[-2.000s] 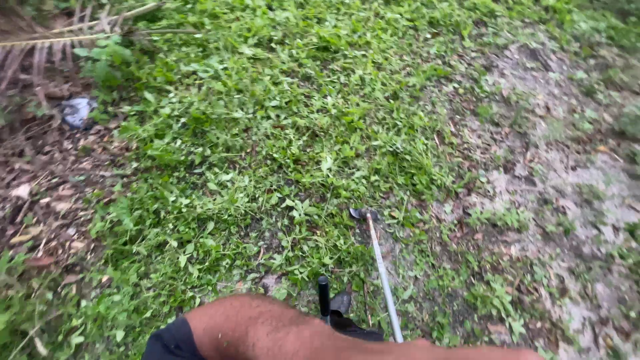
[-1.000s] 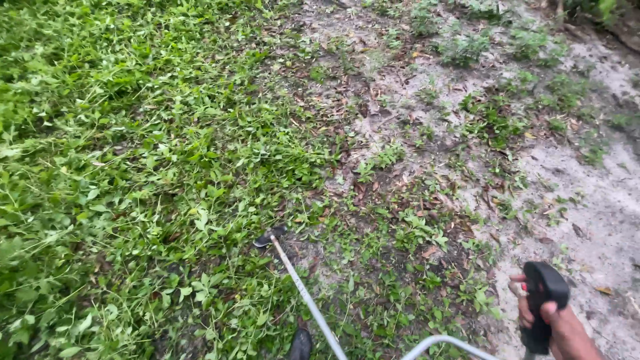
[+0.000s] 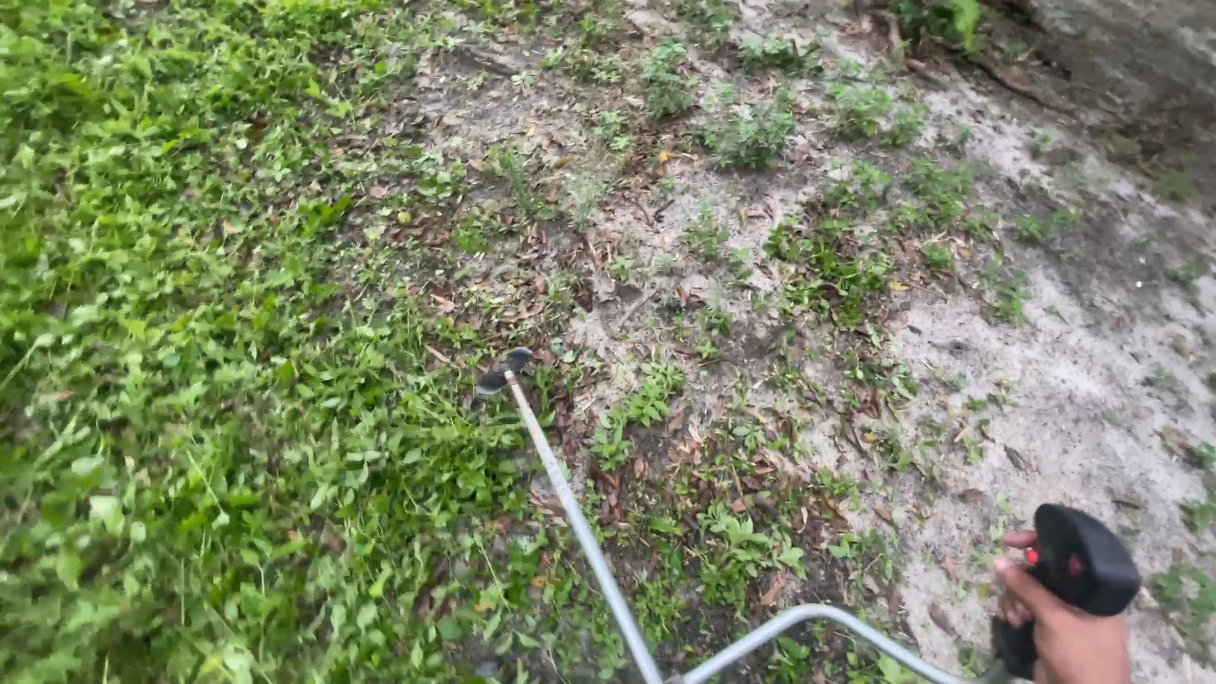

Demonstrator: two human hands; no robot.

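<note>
My right hand (image 3: 1073, 627) is closed around the black control grip (image 3: 1088, 560) of a string trimmer or brush cutter, at the lower right. A thumb or finger lies beside a small red button on the grip. From the grip a bent metal handlebar (image 3: 807, 613) runs left to the straight metal shaft (image 3: 581, 522). The shaft slants up and left to the dark cutting head or guard (image 3: 503, 370), which is just above or among low weeds; whether it touches the ground is unclear. My left hand is out of view.
Dense green weeds (image 3: 190, 380) cover the left side. Sandy soil (image 3: 1064, 380) with dry leaves and scattered small plants lies at the right. A low leafy plant (image 3: 750, 133) grows at upper centre, and roots or sticks (image 3: 1016, 81) show at the upper right.
The view has swung right, toward the sandy ground. The arm across the bottom two seconds ago is out of view, and my right hand on the grip has come into view.
</note>
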